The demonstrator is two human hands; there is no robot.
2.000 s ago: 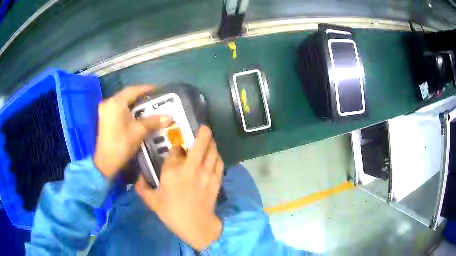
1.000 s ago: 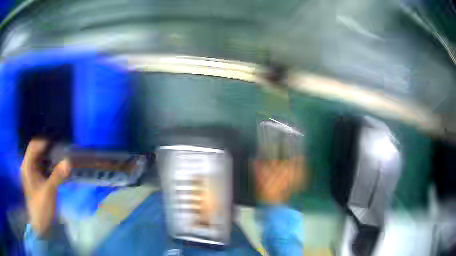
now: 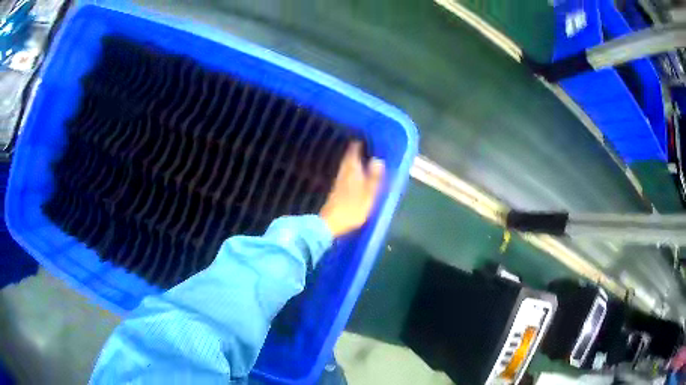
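A deep-blue plastic crate (image 3: 263, 56) fills the left and middle of the view. Black molded parts (image 3: 188, 143) stand in it in close wavy rows. My left hand (image 3: 352, 192), bare below a light-blue sleeve, reaches into the crate at the right end of the rows. It is blurred, and I cannot tell whether its fingers hold a part. My right hand is not in view. At the lower right, a black stack on the green bench has a pale-bordered panel (image 3: 519, 342) on top with an orange-yellow strip and dark slots.
The green bench (image 3: 432, 225) runs towards the lower right. Another pale-edged black stack (image 3: 589, 327) stands farther along it. A pale rail with dark-jointed posts (image 3: 538, 221) borders the bench. Blue crates (image 3: 620, 105) are at the upper right. Silvery wrapped material (image 3: 15, 83) lies at the upper left.
The view has swung left to the crate. My left hand, which held a slotted panel, has moved into the crate's right side. My right hand has left the view.
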